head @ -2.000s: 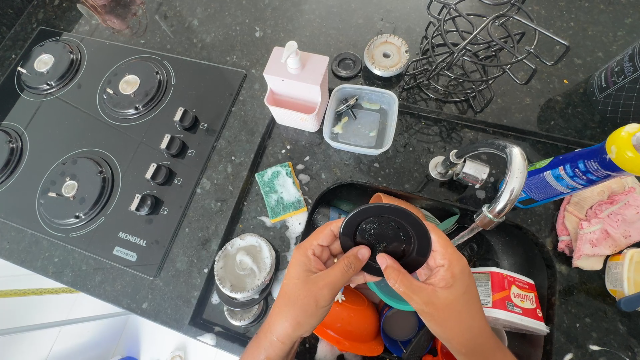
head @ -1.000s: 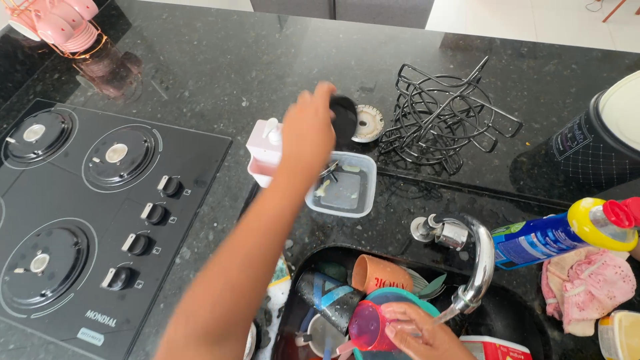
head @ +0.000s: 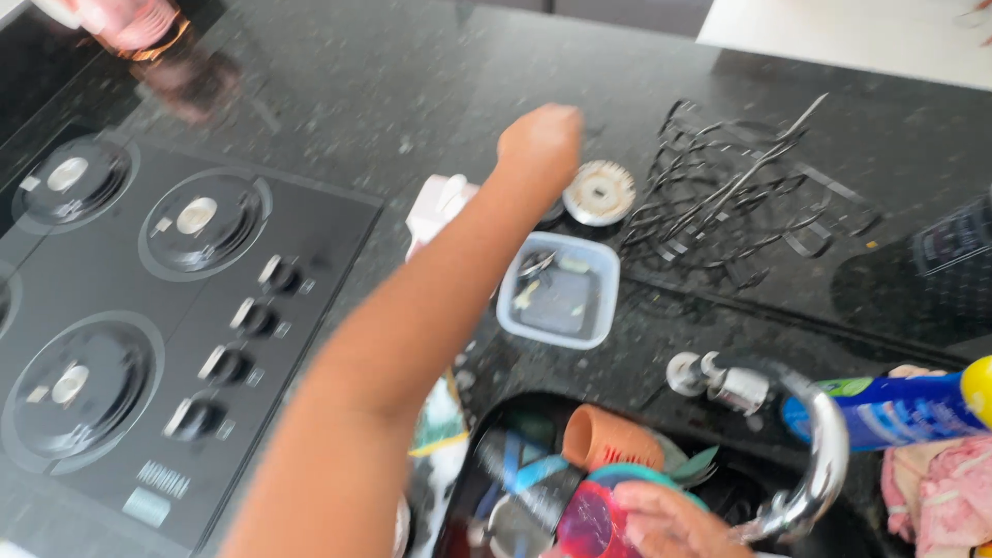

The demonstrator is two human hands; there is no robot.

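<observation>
My left hand [head: 542, 139], blurred and closed-looking, is over the counter beside a metal burner ring [head: 600, 192]; whether anything is inside it cannot be seen. Part of a dark round piece [head: 552, 213] shows under the wrist. Over the sink, my right hand [head: 670, 515] has its fingers against a translucent red-pink cup [head: 585, 519]; its grip is unclear. An orange cup [head: 620, 442], a teal bowl [head: 632, 474] and utensils lie around it. A clear plastic container [head: 558, 335] holding small items sits below the left hand.
A cooktop [head: 240, 209] is at left. My forearm partly covers a pink soap dispenser [head: 434, 201] and a sponge [head: 440, 418]. Black wire grates [head: 721, 194] lie at upper right. The chrome faucet [head: 833, 442], blue bottle [head: 899, 411] and pink cloth [head: 953, 496] are at right.
Both hands held a black round burner cap over the sink two seconds ago. The left hand has since moved out across the counter, while the right is beside the red-pink cup. The view has shifted.
</observation>
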